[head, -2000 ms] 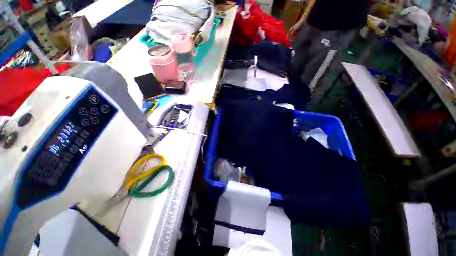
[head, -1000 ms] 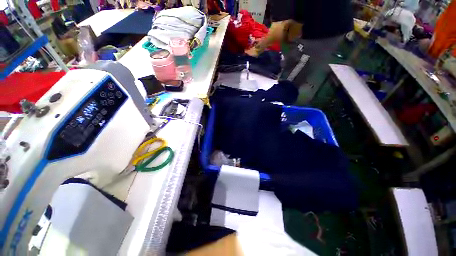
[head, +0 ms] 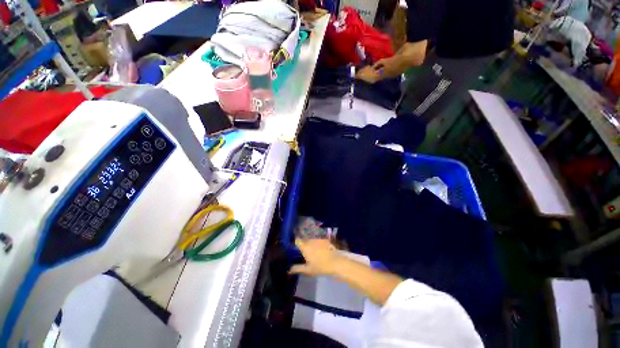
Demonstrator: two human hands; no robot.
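Note:
My right hand (head: pixel 318 257), in a white sleeve, reaches in from the lower right over pale cloth pieces (head: pixel 329 288) with a navy edge, beside the blue bin. Its thumb and fingers look apart near the upper end of the pieces; whether they grip one is unclear. My left hand is not in view. Navy cloth (head: pixel 353 183) fills and hangs over the blue bin (head: pixel 465 182). A light grey piece (head: pixel 112 316) with a navy edge lies on the sewing machine's bed at the lower left.
The white machine head (head: pixel 102 183) is at left. Scissors with yellow and green handles (head: pixel 216 238) lie on the table beside it. A pink cup (head: pixel 232 90), dark phone-like items and a grey cloth bundle sit farther back. A person (head: pixel 452 41) stands beyond the bin; a pale bench (head: pixel 520 153) is at right.
My right hand has come up from the bottom edge onto the pale pieces beside the bin. The other person's arms now reach over the dark cloth at the back. The view has shifted a little.

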